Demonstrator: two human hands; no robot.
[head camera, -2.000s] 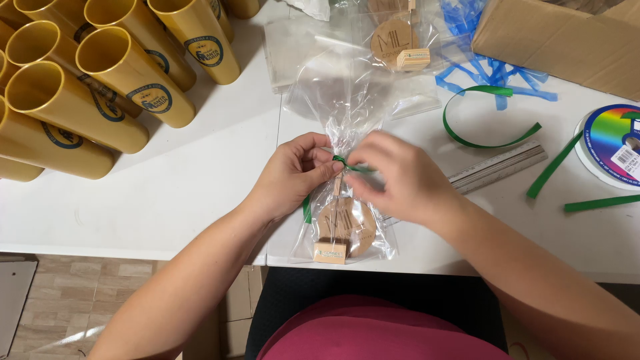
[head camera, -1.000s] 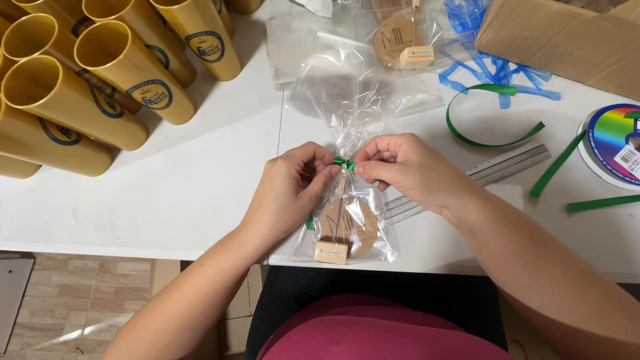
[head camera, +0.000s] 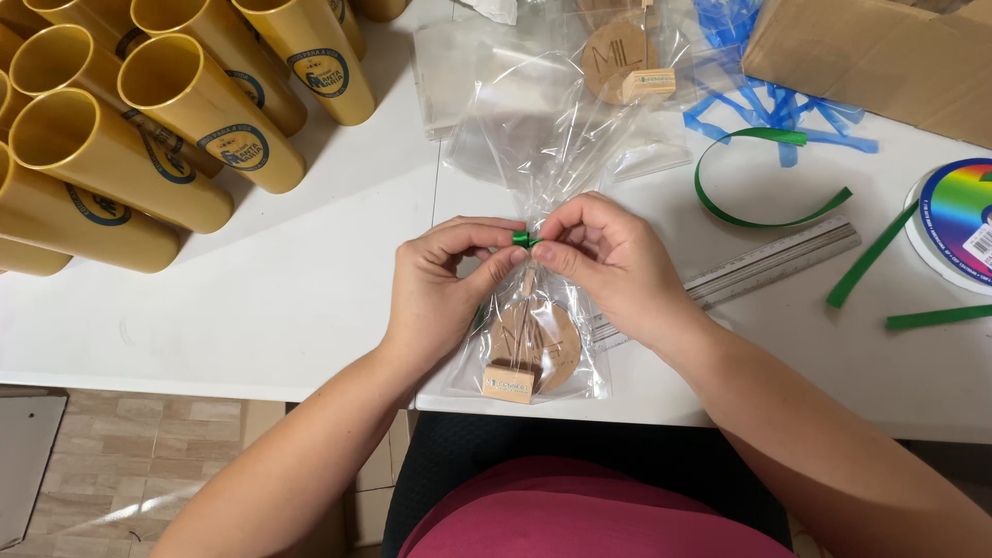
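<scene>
A clear cellophane bag (head camera: 496, 341) lies near the table's front edge, its neck gathered between my two hands. Inside it are a round wooden disc (head camera: 554, 341) with engraved lettering and a small wooden block (head camera: 508, 384) with printing. Around the neck sits a short green ribbon (head camera: 521, 239), looped or knotted; which of the two is hard to tell. My left hand (head camera: 457, 271) pinches the ribbon's left part between thumb and fingers. From the right, my right hand (head camera: 608, 260) pinches the ribbon close beside it, fingertips almost touching the left ones. The bag's open end fans out beyond the hands.
Several gold cups (head camera: 263, 147) crowd the upper left. A transparent ruler (head camera: 775, 260), loose green ribbon (head camera: 701, 186) and a ribbon spool (head camera: 953, 225) lie at right. Farther back are flat clear bags (head camera: 457, 85), another filled bag, blue ribbon strips (head camera: 787, 116) and a cardboard box (head camera: 876, 70).
Two seconds ago my right hand was blurred over the bag's neck; now both hands pinch the green ribbon, which has drawn into a small bunch at the neck.
</scene>
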